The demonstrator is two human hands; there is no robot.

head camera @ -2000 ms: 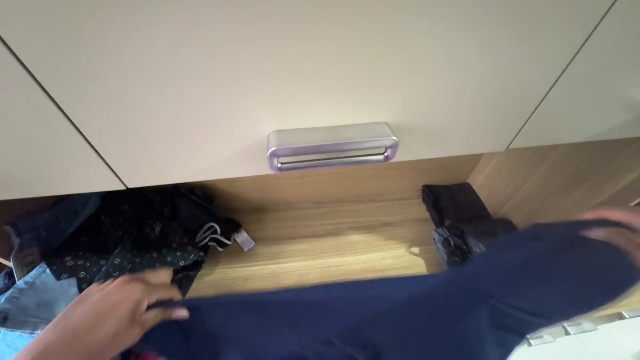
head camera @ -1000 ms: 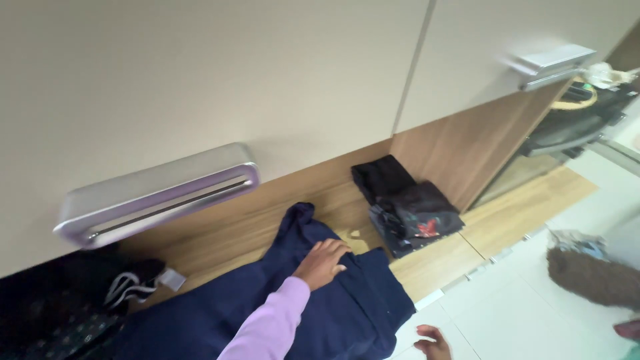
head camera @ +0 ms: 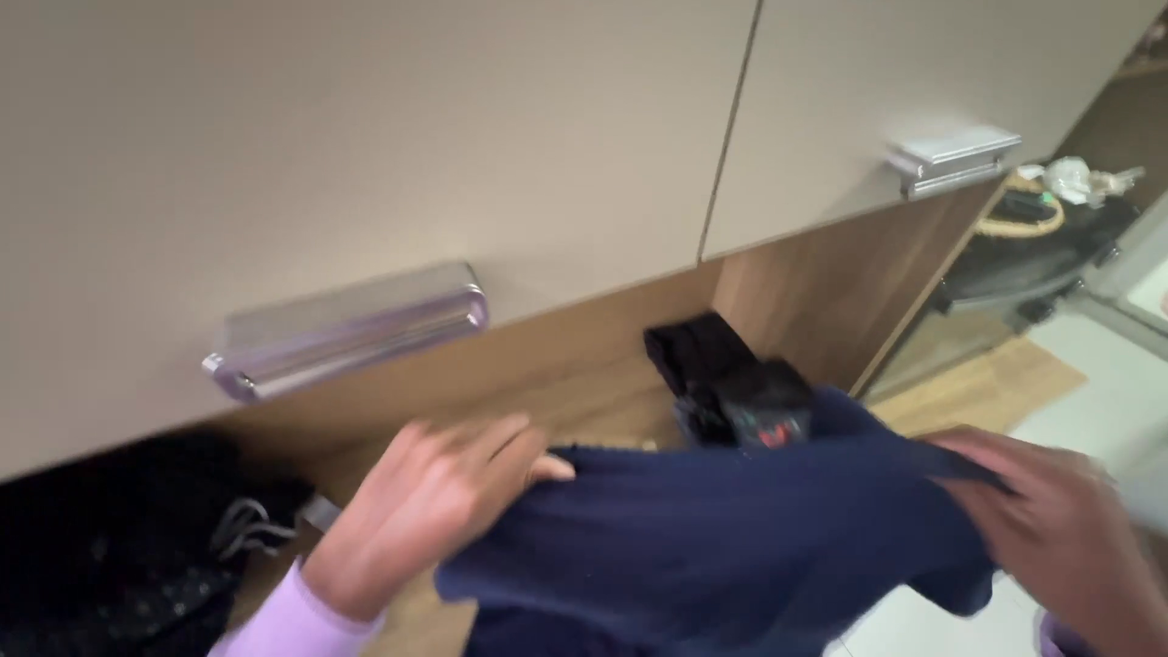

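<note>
A navy blue cloth garment (head camera: 730, 538) is stretched between my two hands above a wooden shelf. My left hand (head camera: 447, 497), in a lilac sleeve, grips its upper left edge between thumb and fingers. At the garment's right end, my right hand (head camera: 1040, 511) holds the fabric, slightly blurred. Just behind the cloth, dark folded clothes (head camera: 753, 392) with a small red print lie on the shelf, partly covered by it. A dark heap of clothing (head camera: 119, 547) with a white drawstring (head camera: 251, 529) lies at the lower left.
Pale cabinet doors with metal handles (head camera: 351, 328) (head camera: 958, 160) overhang the wooden shelf (head camera: 566, 401). A wooden side panel (head camera: 849, 283) stands right of the folded clothes. Farther right are a dark glass-like surface (head camera: 1031, 246) bearing small items and a white tiled floor (head camera: 1068, 392).
The navy garment lay on the shelf under my left hand one second ago; now it is lifted and stretched between both hands. My right hand, empty then, has taken hold of its right end.
</note>
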